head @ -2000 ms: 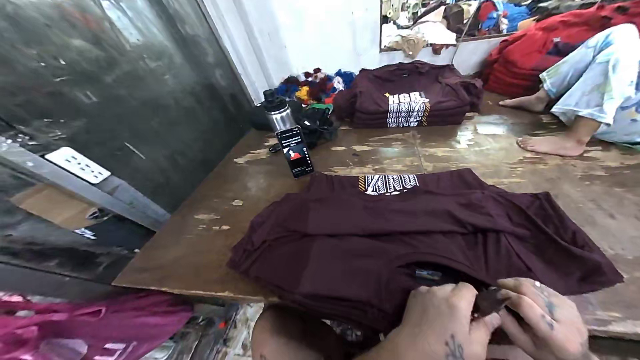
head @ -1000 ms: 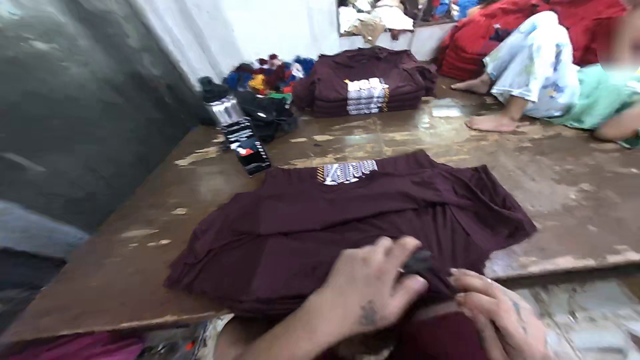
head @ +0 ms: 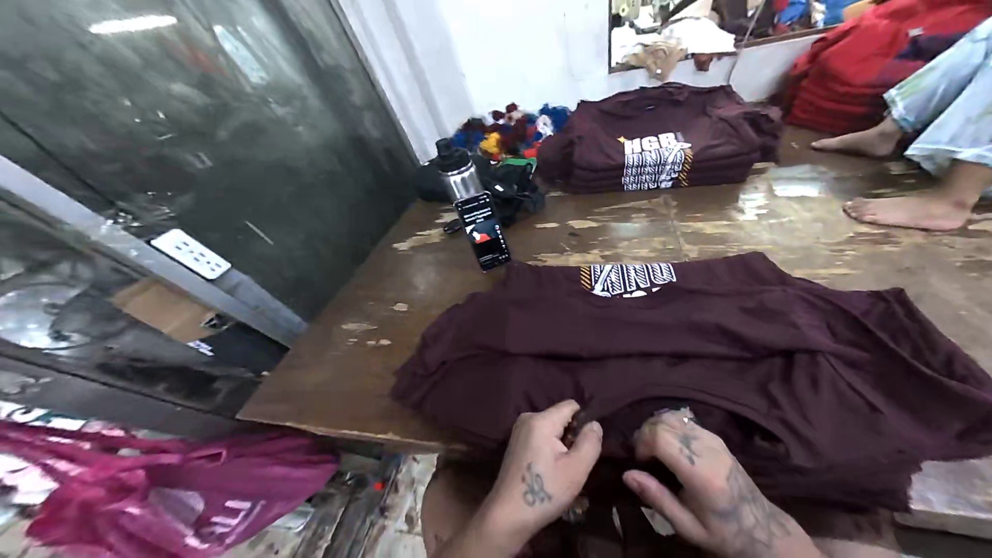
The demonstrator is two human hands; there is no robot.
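Maroon printed shirts [head: 659, 333] lie spread in a layered pile at the near edge of the wooden table. My left hand [head: 546, 465] is at the pile's front edge, thumb and forefinger curled close together; a small dark bit shows between them, too unclear to name. To its right, my right hand [head: 690, 473] rests at the neck opening of the top shirt, fingertips partly hidden in the dark cloth, thumb apart. Whether either hand grips fabric cannot be told. Beyond the pile, a smartphone [head: 482, 232] leans upright against a metal bottle [head: 459, 174].
A folded stack of maroon shirts [head: 659, 147] sits at the back beside colourful yarn-like scraps [head: 508, 132]. Another person's bare feet [head: 907, 211] are on the table at right, near red garments [head: 845, 77]. A magenta bag [head: 178, 488] hangs low at left, beside a metal frame [head: 256, 298].
My hands, close together around dark cloth a second ago, are now apart at the front of the pile. The view has swung and returned.
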